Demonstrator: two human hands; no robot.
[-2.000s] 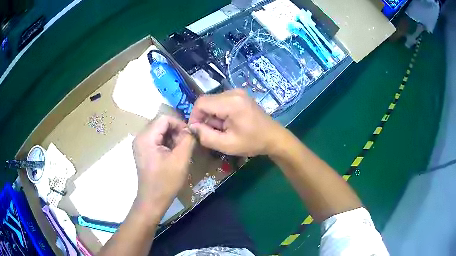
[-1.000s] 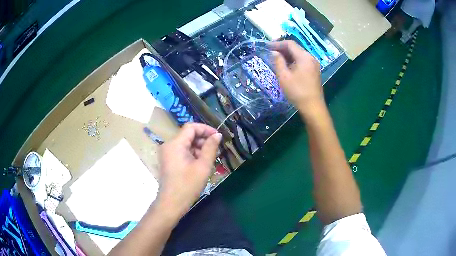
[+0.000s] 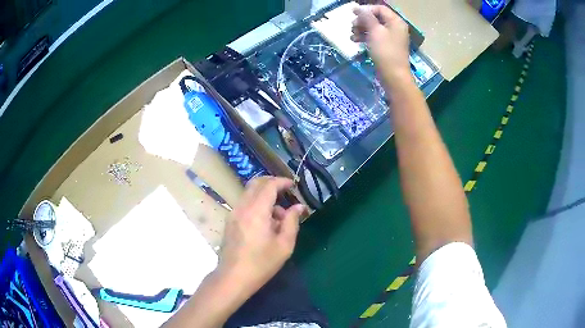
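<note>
My left hand (image 3: 263, 221) is over the cardboard tray's front right edge (image 3: 306, 216), with thumb and index fingertip apart. A thin clear strand (image 3: 306, 158) runs from the coil in the parts tray down to near the index fingertip; I see no firm grip on it. My right hand (image 3: 383, 38) is over the white pad (image 3: 340, 29) at the parts tray's far end. Its fingers are curled and blurred, and what they hold is hidden. A light-blue and black shell (image 3: 141, 299) lies by a white paper sheet (image 3: 151, 246).
A blue corded tool (image 3: 211, 122) and slim tweezers (image 3: 208, 189) lie in the cardboard tray, with small screws (image 3: 120, 172). Black-handled pliers (image 3: 311, 179) lie beside the clear coil (image 3: 285, 90). A white cup (image 3: 45, 224) stands left. Another person's sleeve shows top right.
My right hand first left my left hand for the coil, then moved farther up over the white pad. My left thumb and index finger have parted. The tweezers show more fully.
</note>
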